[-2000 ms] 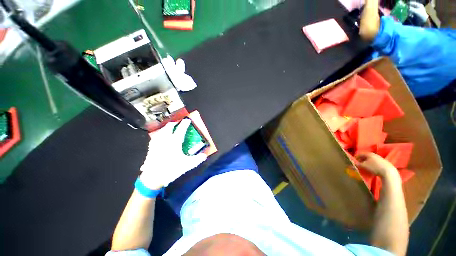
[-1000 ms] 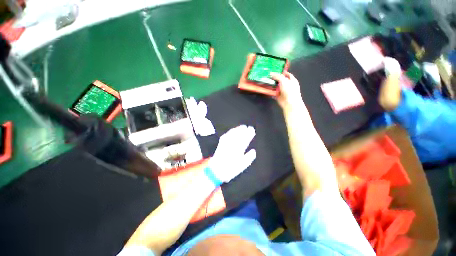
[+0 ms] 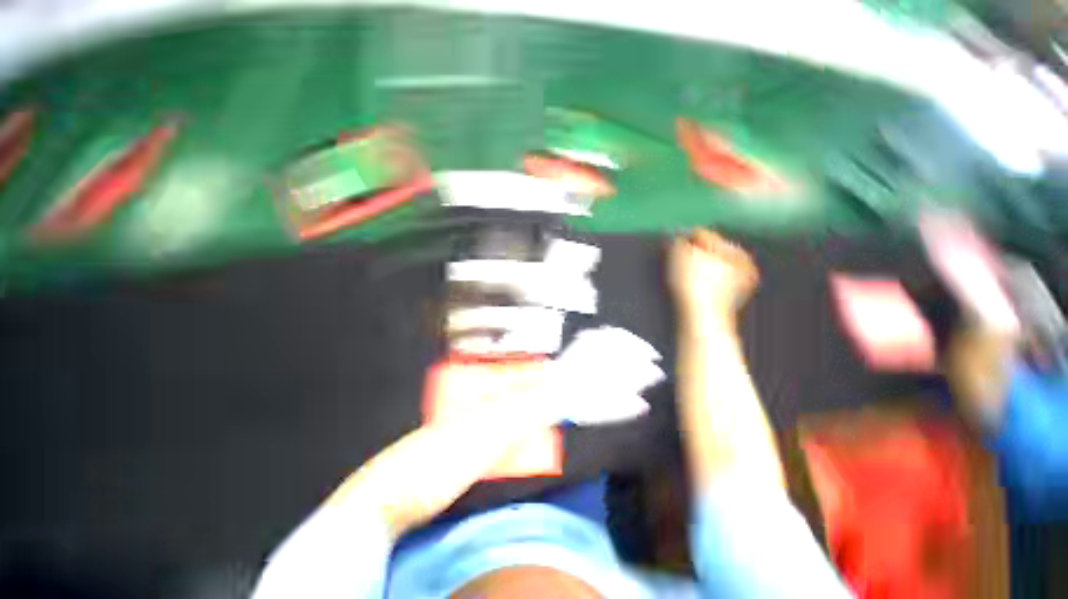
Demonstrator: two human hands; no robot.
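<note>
The view is strongly blurred. My left hand (image 3: 609, 374), in a white glove, is over the right side of the red-orange work pad (image 3: 536, 454); its fingers are spread and it appears empty. My bare right hand (image 3: 712, 275) is at the mat's far edge, beside the green belt. Its fingers look bent, and blur hides whether it holds anything. A circuit board unit with a red-orange pad (image 3: 736, 167) lies on the belt just beyond it, apart from the hand. The screw feeder (image 3: 504, 275) stands beyond the work pad.
The spare white glove (image 3: 574, 279) lies at the feeder's right side. More units lie on the belt, one left of the feeder (image 3: 351, 181). A carton of red-orange pads (image 3: 896, 503) is at lower right. A pink foam sheet (image 3: 887, 324) lies near a neighbour's blue sleeve (image 3: 1042, 433).
The view has swung left. My right hand has come off the unit it was touching, which now lies beyond it on the belt. My left hand is still spread by the work pad. The screwdriver is out of view.
</note>
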